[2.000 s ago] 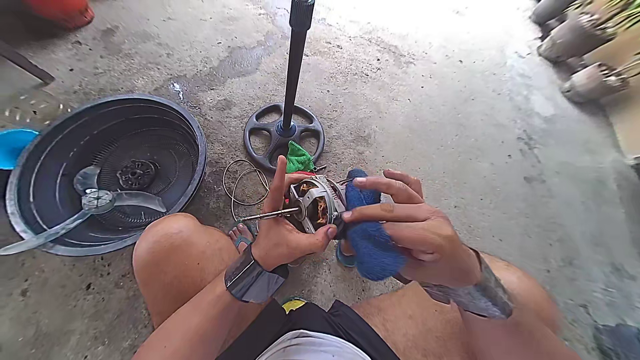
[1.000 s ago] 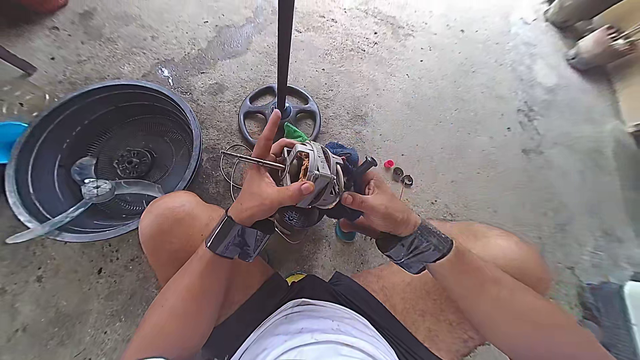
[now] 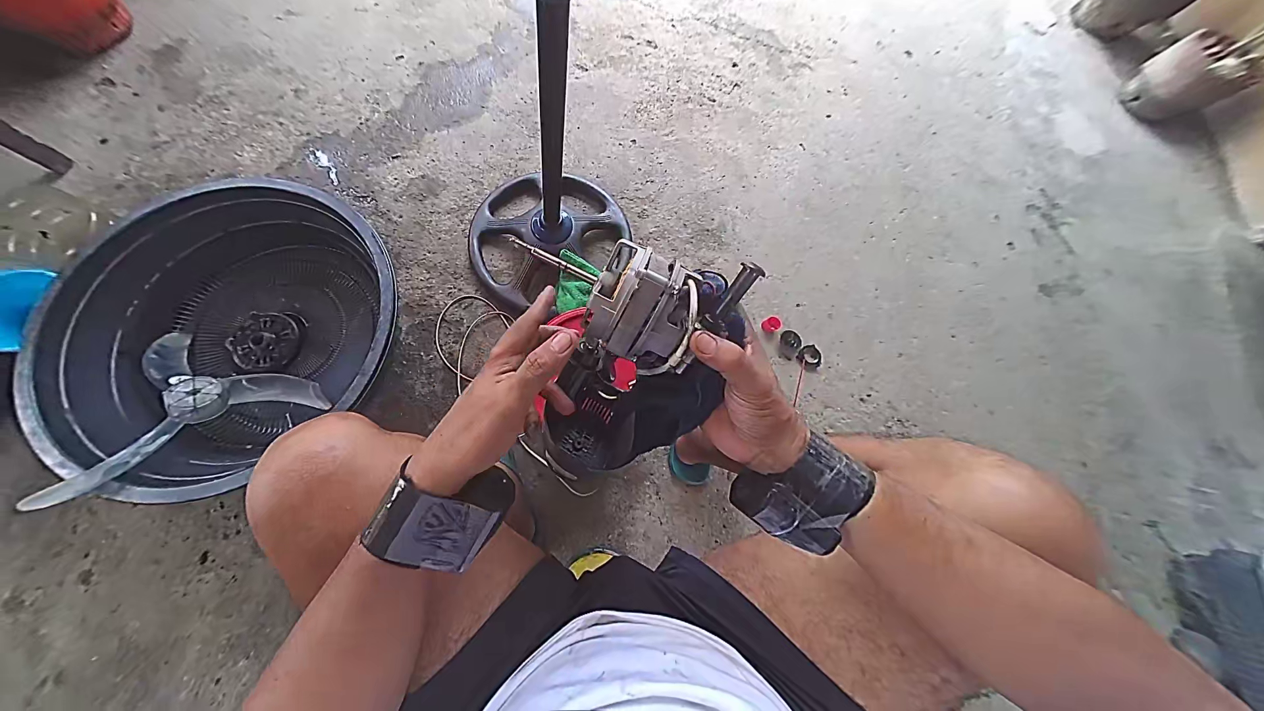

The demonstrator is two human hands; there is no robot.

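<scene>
An electric fan motor [image 3: 642, 306], with its metal shaft [image 3: 553, 259] pointing to the upper left, is in front of me between my hands. My right hand [image 3: 746, 400] grips its right side, thumb by the white wires, with a blue cloth [image 3: 736, 321] partly hidden behind it. My left hand [image 3: 504, 400] is at the motor's lower left with fingers spread; whether it touches the motor is hard to tell. A black fan housing [image 3: 583, 444] is under the motor. A green cloth [image 3: 576, 281] shows behind the shaft.
At left stands a black basin [image 3: 380, 286] with a clear fan blade [image 3: 197, 400] and a fan grille in it. A black fan stand [image 3: 551, 118] with a round base [image 3: 484, 237] is ahead. Small red and black caps [image 3: 790, 344] lie on the concrete floor at right. A cable [image 3: 444, 331] coils nearby.
The motor's shaft has swung to point more up and away from me. My left hand, earlier around the motor, is now lower and more spread. The blue cloth showed more fully two seconds ago.
</scene>
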